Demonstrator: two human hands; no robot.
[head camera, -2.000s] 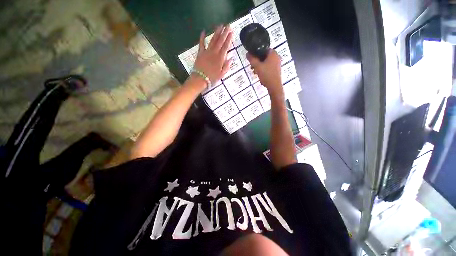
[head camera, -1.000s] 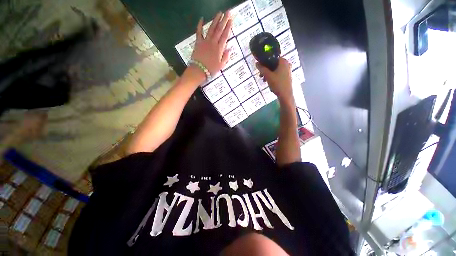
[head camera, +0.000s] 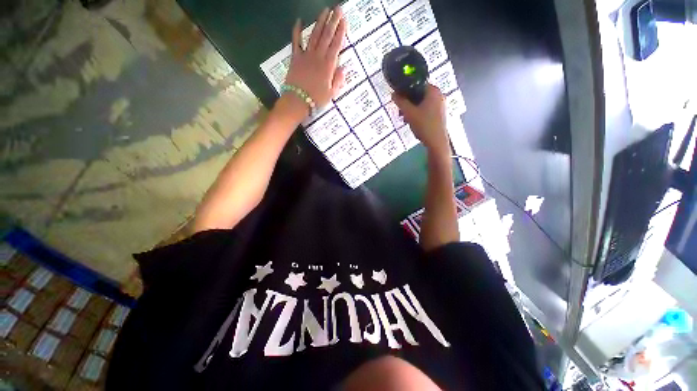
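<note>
Product boxes (head camera: 372, 126) with white printed labels facing up lie in a tight grid on the green bench. My left hand (head camera: 315, 65) lies flat with fingers spread on the upper left part of the grid, a beaded bracelet at its wrist. My right hand (head camera: 425, 114) grips the black barcode scanner (head camera: 404, 69) by its handle, over the right part of the grid. A green light shows on top of the scanner. The labels under the scanner head and under my left palm are hidden.
Red-ended boxes (head camera: 468, 198) lie beyond my right forearm. A thin cable (head camera: 527, 216) crosses the dark strip. A black keyboard (head camera: 634, 202) and a smartphone (head camera: 646, 29) are on the white shelf at right. Brown cartons (head camera: 53, 324) with white labels stand at lower left beside a blue edge.
The scanner and my right hand have moved right and slightly down, and its green light has come on. My left hand has shifted slightly up and left. The person at left has left the view.
</note>
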